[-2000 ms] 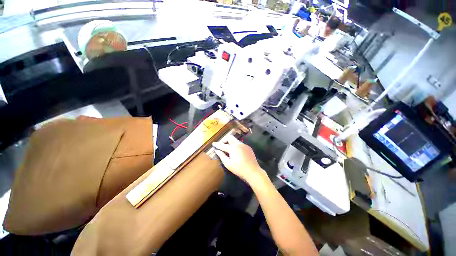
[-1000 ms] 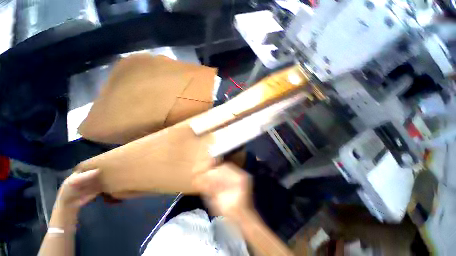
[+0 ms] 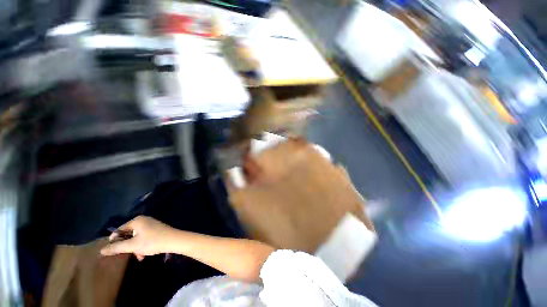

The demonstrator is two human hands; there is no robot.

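Note:
My right hand (image 3: 141, 237) is at the lower left, its arm reaching in from a white sleeve. Its fingers are closed around a small dark object (image 3: 122, 234), too blurred to name. A brown fabric panel (image 3: 84, 273) hangs at the lower left edge, just below my fingertips; whether they touch it cannot be told. My left hand is not in view. A pile of brown pieces (image 3: 300, 192) with white sheets (image 3: 346, 247) lies right of my forearm.
A white machine part (image 3: 204, 84) and a pale tabletop with a yellow edge (image 3: 288, 51) are at the upper middle. A yellow line (image 3: 390, 141) runs along the grey floor. A long pale table (image 3: 444, 114) stands at the right. The picture is strongly blurred.
The view has swung right, away from the sewing head. The brown panel has left the machine bed area and shows at the lower left. My left hand has gone out of view.

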